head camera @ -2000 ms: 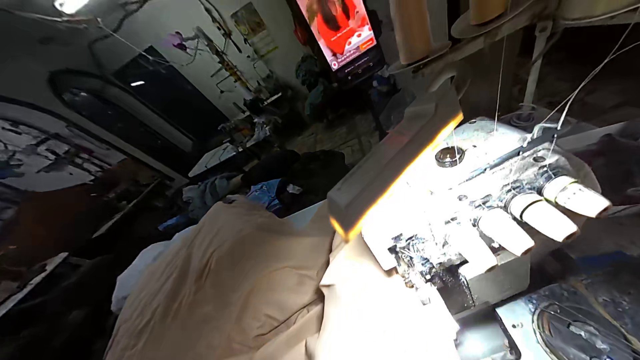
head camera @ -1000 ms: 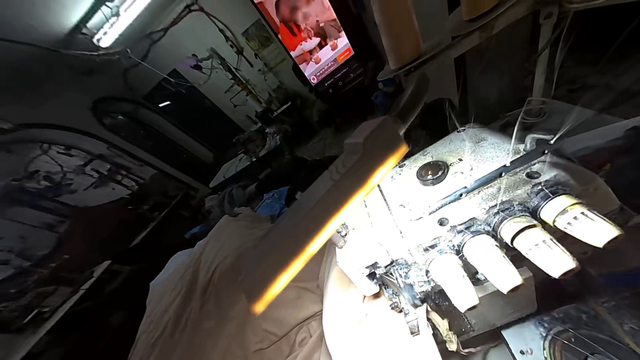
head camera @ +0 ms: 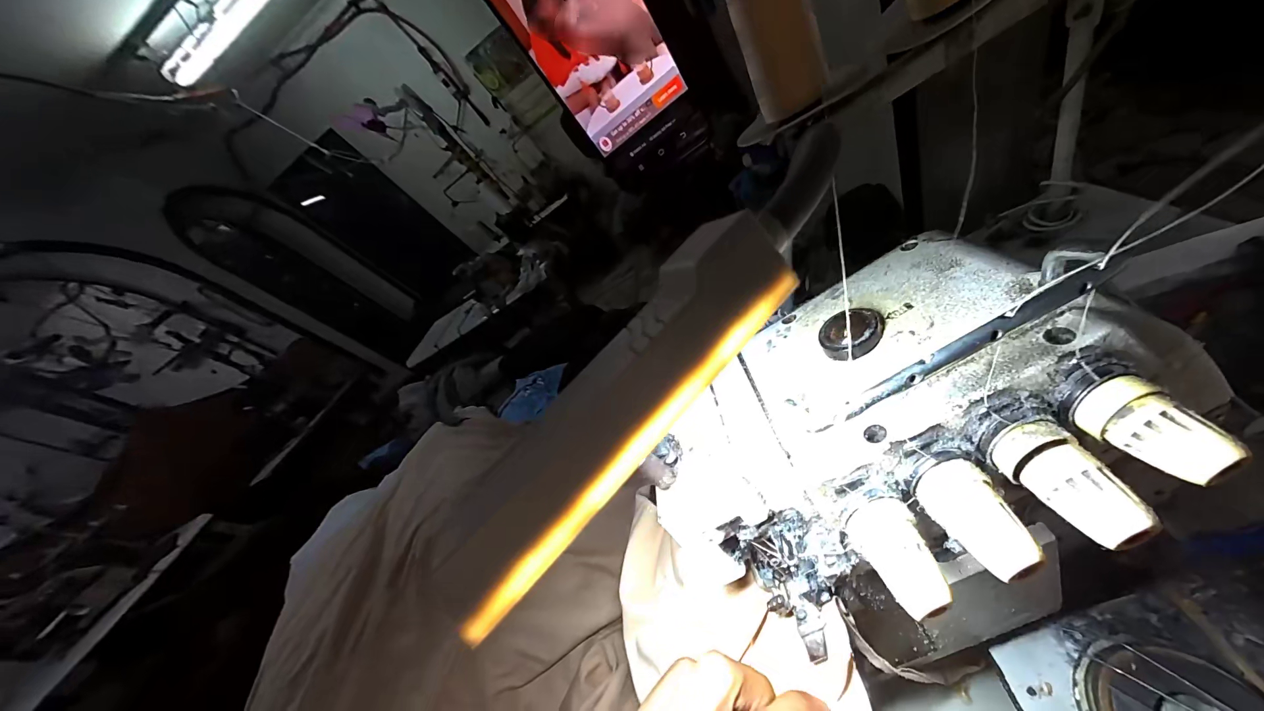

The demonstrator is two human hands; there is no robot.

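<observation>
At the bottom edge, my right hand (head camera: 716, 683), as it appears, rests with bent fingers on beige fabric (head camera: 553, 592); glare and the frame edge hide its grip. The cloth lies bunched left of an overlock sewing machine (head camera: 948, 296) and reaches under its presser foot (head camera: 812, 632). Several cream tension knobs (head camera: 978, 518) line the machine's front. A lit lamp bar (head camera: 632, 434) crosses in front of the cloth. Beside its lower edge shows a small skin-toned shape (head camera: 659, 471), perhaps fingertips of my left hand; the rest is hidden.
A lit phone screen (head camera: 602, 74) stands beyond the lamp, beside a brown thread cone (head camera: 780, 59). Threads run down to the machine. Blue cloth (head camera: 533, 393) lies past the beige fabric. Another machine part (head camera: 1145, 671) sits at lower right.
My hand now shows at the bottom edge, where neither earlier frame shows it. The picture on the phone screen has changed. The view has shifted closer to the machine.
</observation>
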